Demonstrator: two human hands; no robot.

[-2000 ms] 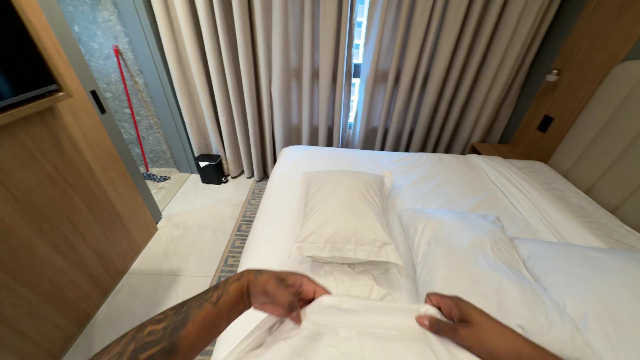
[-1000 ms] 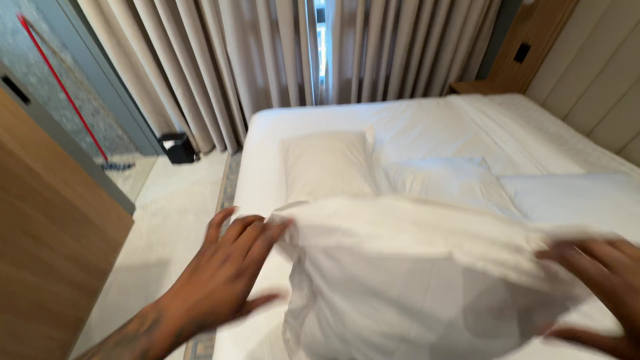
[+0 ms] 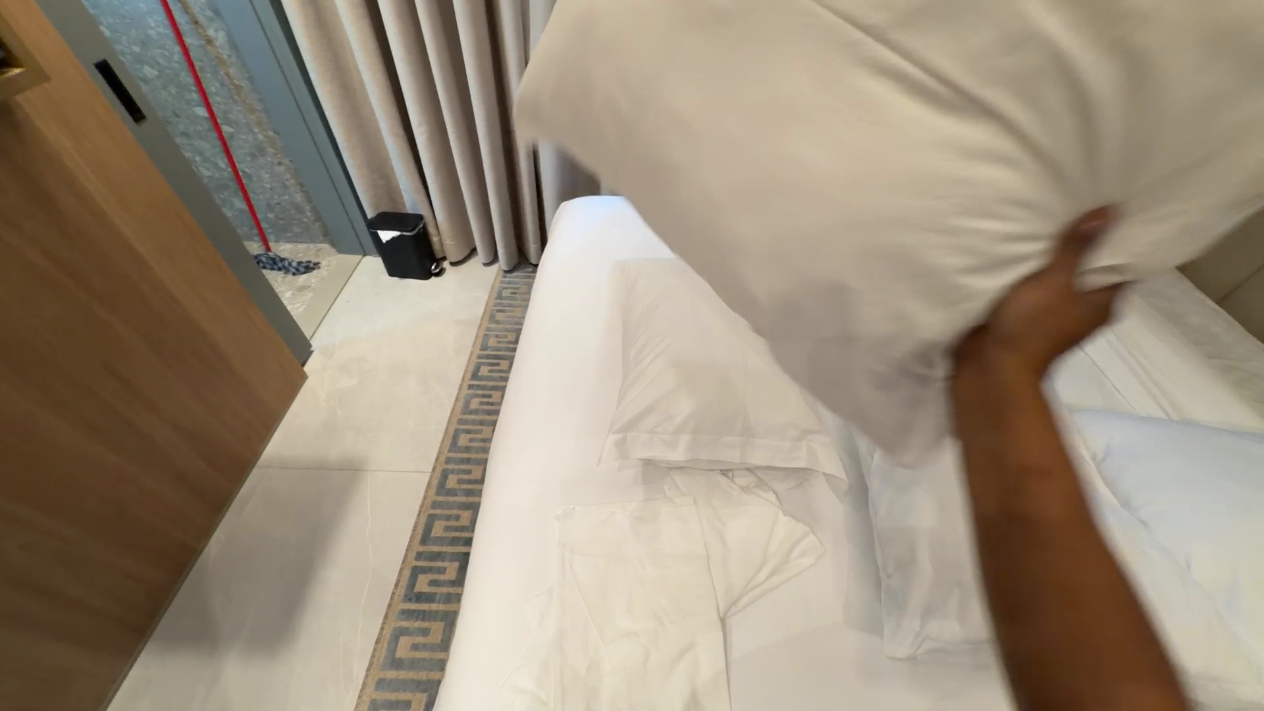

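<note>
A white pillow (image 3: pixel 849 197) is up in the air over the bed, blurred by motion and filling the upper right. My right hand (image 3: pixel 1047 296) grips its lower edge, the cloth bunched at the fingers. My left hand is out of view. Below the raised pillow, another white pillow (image 3: pixel 711 365) lies flat on the bed, its hemmed end toward me. Nearer to me a crumpled white pillowcase or cloth (image 3: pixel 642 592) is spread on the white sheet (image 3: pixel 780 652). More white pillows (image 3: pixel 1175 494) lie at the right, partly behind my forearm.
A rug with a Greek-key border (image 3: pixel 434 563) runs along the bed's left side, beside pale floor tiles (image 3: pixel 296 553). A wooden panel (image 3: pixel 128 346) stands at the left. A black pedal bin (image 3: pixel 403 245), beige curtains (image 3: pixel 434 118) and a red-handled mop (image 3: pixel 222 138) are farther back.
The pillow has risen from low in front of me to the upper right, with my right hand on it. My left hand, seen one second ago, has left the view.
</note>
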